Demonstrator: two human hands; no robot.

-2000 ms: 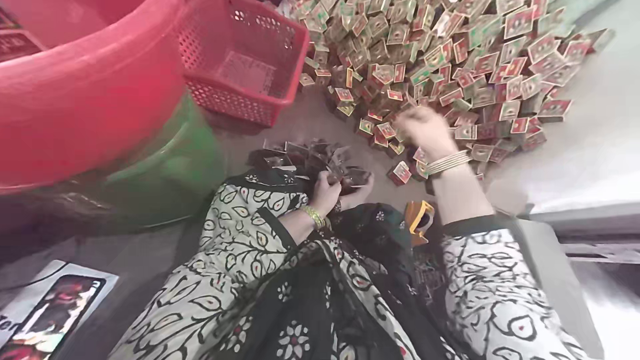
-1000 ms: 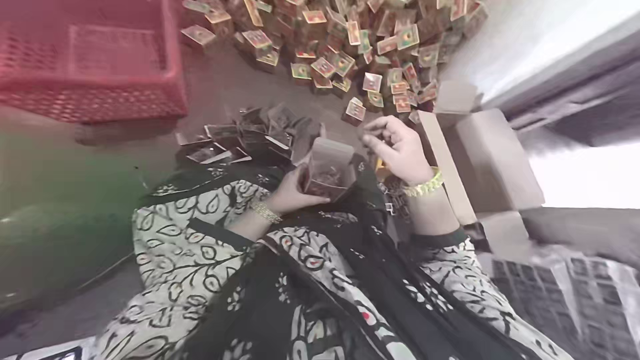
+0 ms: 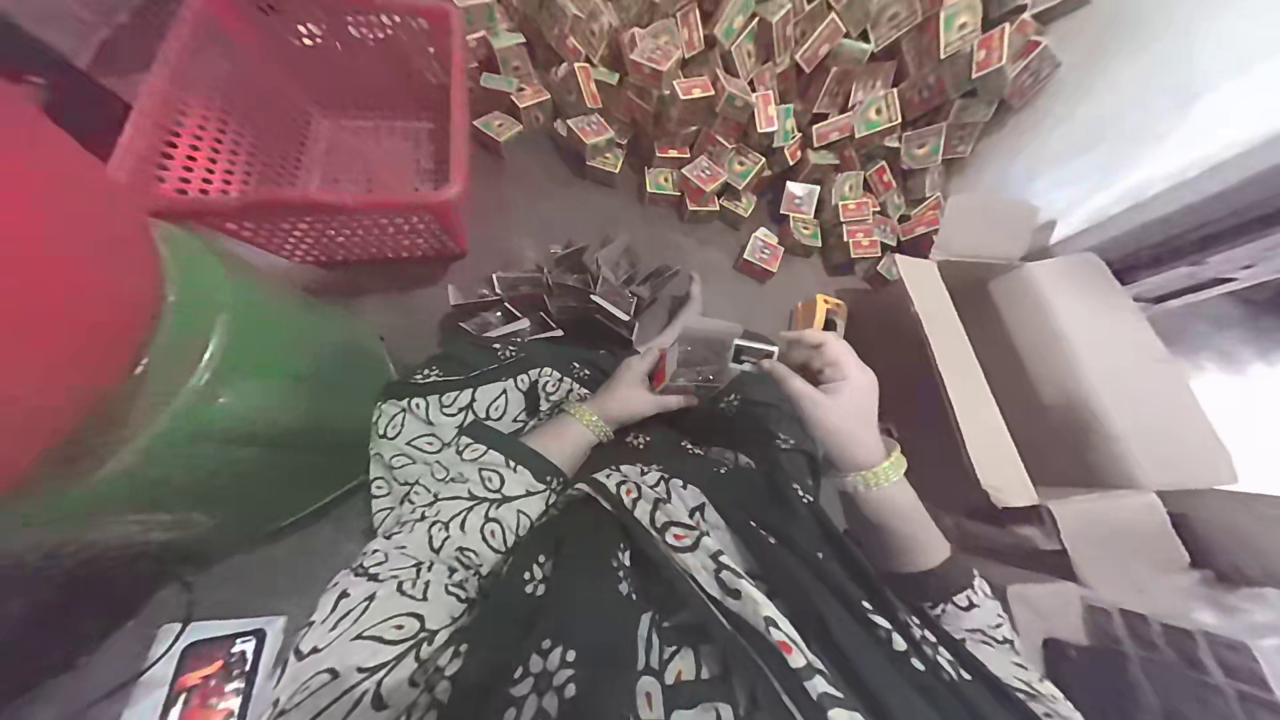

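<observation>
My left hand (image 3: 640,390) holds a small box (image 3: 697,358) with a clear, see-through side, tilted over my lap. In my right hand (image 3: 835,395), thumb and fingers pinch a small dark and white piece (image 3: 754,354) at the box's right end; whether it is inside the opening I cannot tell. Several similar dark boxes with raised flaps (image 3: 560,295) lie together just beyond my left hand. Past my right fingertips stands a yellow-orange object (image 3: 820,313), partly hidden. A big heap of small red and green printed boxes (image 3: 740,120) covers the floor ahead.
A red perforated plastic basket (image 3: 300,215) stands at the upper left, beside a large green tub (image 3: 270,370) and a red tub (image 3: 70,290). On the right is an open cardboard box (image 3: 1100,370). A printed carton with a phone picture (image 3: 210,670) lies at the lower left.
My right hand was at the heap two seconds ago; one second ago it was beside the box. Now it holds a small piece against the box's end. The view has shifted.
</observation>
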